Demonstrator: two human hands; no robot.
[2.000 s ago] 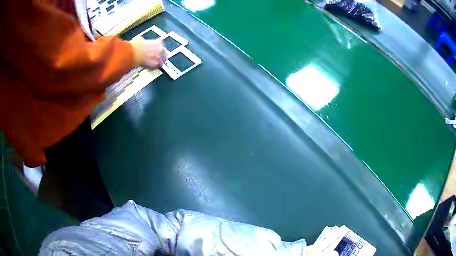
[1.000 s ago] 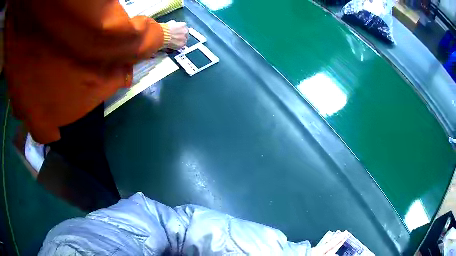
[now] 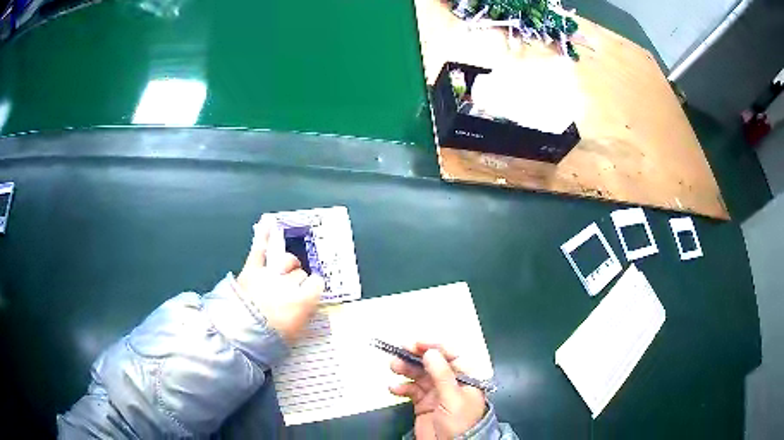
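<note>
A stack of white covers (image 3: 339,249) with a dark window lies on the green bench. My left hand (image 3: 282,292) rests on its left side, with fingers over the window, and holds it. The adhesive strip sheet (image 3: 378,378) lies just below, with dark lines at its left part and a blank right part. My right hand (image 3: 438,387) is over the blank part and holds dark tweezers (image 3: 397,351), tip pointing left. Whether anything is at the tip is too small to tell.
Three loose covers (image 3: 634,234) lie at the right, above a spare strip sheet (image 3: 612,344). A brown board (image 3: 636,120) at the back right bears an open black box (image 3: 503,136) with white material. Another cover is cut off at the left edge. A shiny green strip (image 3: 284,69) runs behind.
The view has swung right, away from the person in orange. Both my hands, the tweezers, strip sheets and board now show; before, only my sleeve and the stack's edge were visible.
</note>
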